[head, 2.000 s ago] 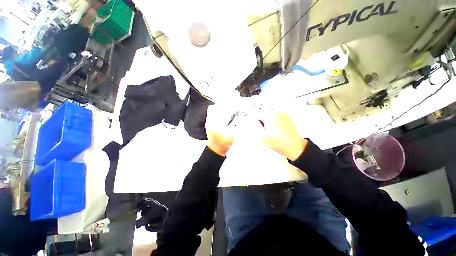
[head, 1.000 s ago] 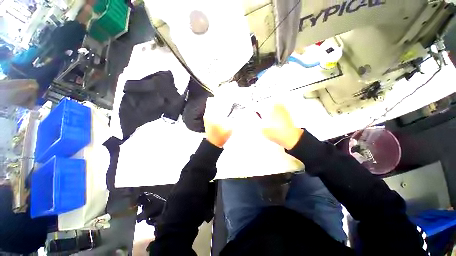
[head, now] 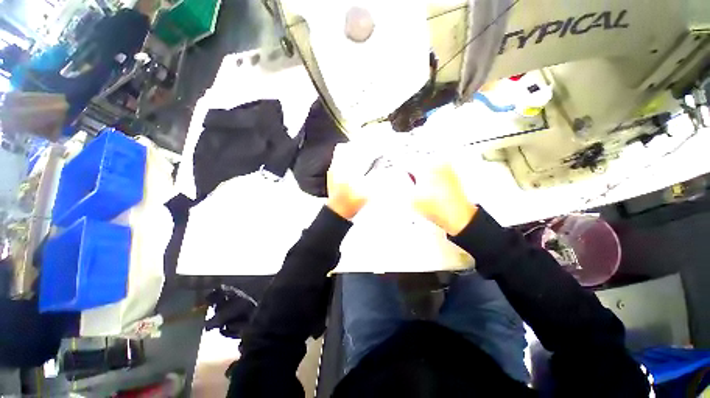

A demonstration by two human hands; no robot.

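My left hand and my right hand are close together on the white table, just in front of the sewing machine head. Both hands are washed out by glare, so I cannot tell what the fingers hold. A small dark line and a small red spot show between the hands. A black fabric piece lies against my left hand's left side. A larger black fabric piece lies further left on the table.
Two blue bins stand at the far left, a green bin behind them. A pink bucket with scraps is right of my knees. A tangled black pile lies below the table's front edge. A person in dark clothing is at the upper left.
The camera view has shifted slightly. The hands stay in nearly the same place in front of the machine head; no object has clearly been taken up or let go.
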